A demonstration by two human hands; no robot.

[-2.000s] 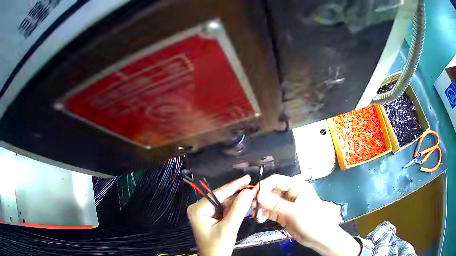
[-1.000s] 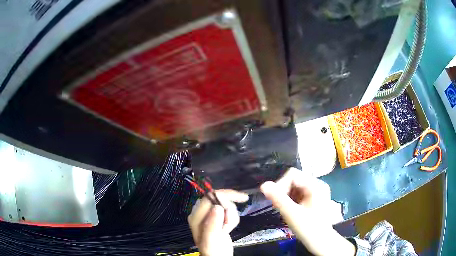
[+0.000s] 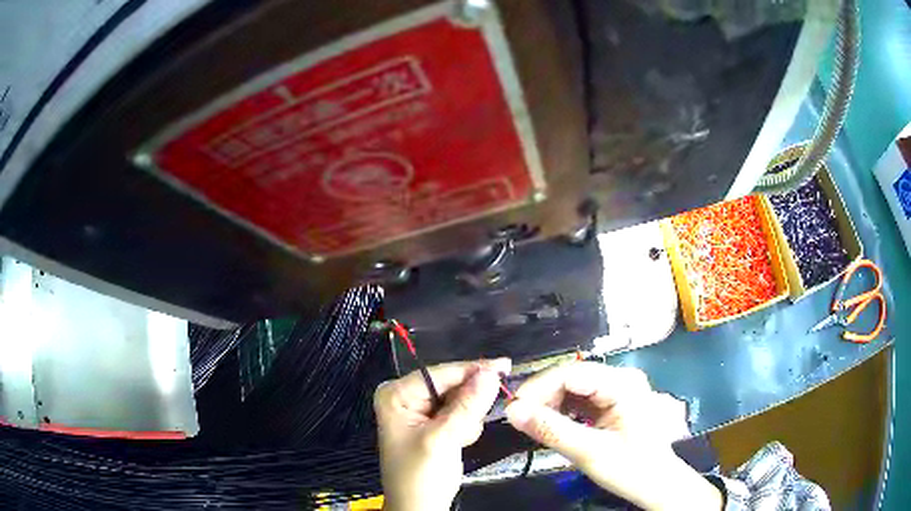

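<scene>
My left hand [image 3: 430, 424] is closed on a black two-core cable [image 3: 428, 377]. Its red core wire [image 3: 405, 335] sticks out up and to the left, towards the dark crimping press [image 3: 479, 314]. My right hand [image 3: 589, 414] is close beside it, to the right, with thumb and fingers pinched on a small red wire end [image 3: 507, 390] that also reaches the left fingertips. Whether a ferrule sits on that end is too small to tell. Both hands are bare and just in front of the press base.
A red-orange ferrule tray [image 3: 683, 289] and a dark ferrule tray [image 3: 855, 235] stand right of the press, beside orange-handled snips [image 3: 863, 301]. A black cable bundle [image 3: 200, 461] lies left, below a grey cable rest [image 3: 100, 349]. A ribbed conduit [image 3: 837, 95] hangs upper right.
My hands were apart a second ago and are together again at the small red wire end. The held cable's loose ends have shifted. The press fills the view slightly higher.
</scene>
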